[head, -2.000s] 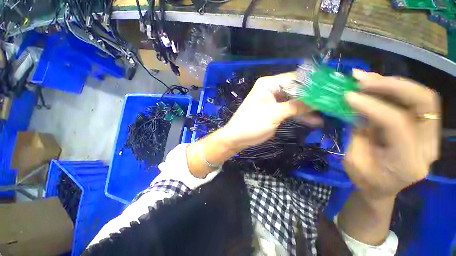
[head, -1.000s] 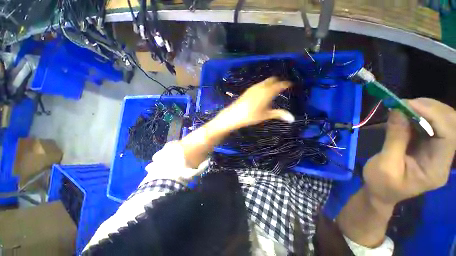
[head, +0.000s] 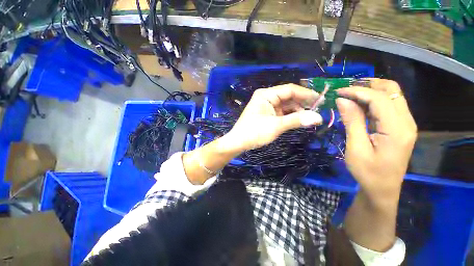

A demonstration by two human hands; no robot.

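Observation:
A green circuit board panel (head: 326,90) is held in the air below the bench edge, just under the soldering iron (head: 340,31). My right hand (head: 377,119) is shut on the board's right side. My left hand (head: 278,115) pinches thin red and white wire ends (head: 320,100) against the board's left part. Another red-and-white wire hangs below the board. The exact contact between wire tips and board is too small to tell. Black cables (head: 275,156) lie in the blue bin (head: 288,70) beneath my hands.
A smaller blue bin (head: 117,182) at left holds cables and green boards. Black cables (head: 161,39) hang over the wooden bench (head: 291,21). Green panels (head: 423,4) lie at the bench's upper right. Cardboard boxes (head: 34,239) and more blue bins stand at left.
My right hand has brought the board left and turned it to show its green face. My left hand, empty over the cables a second ago, now holds wire ends at the board.

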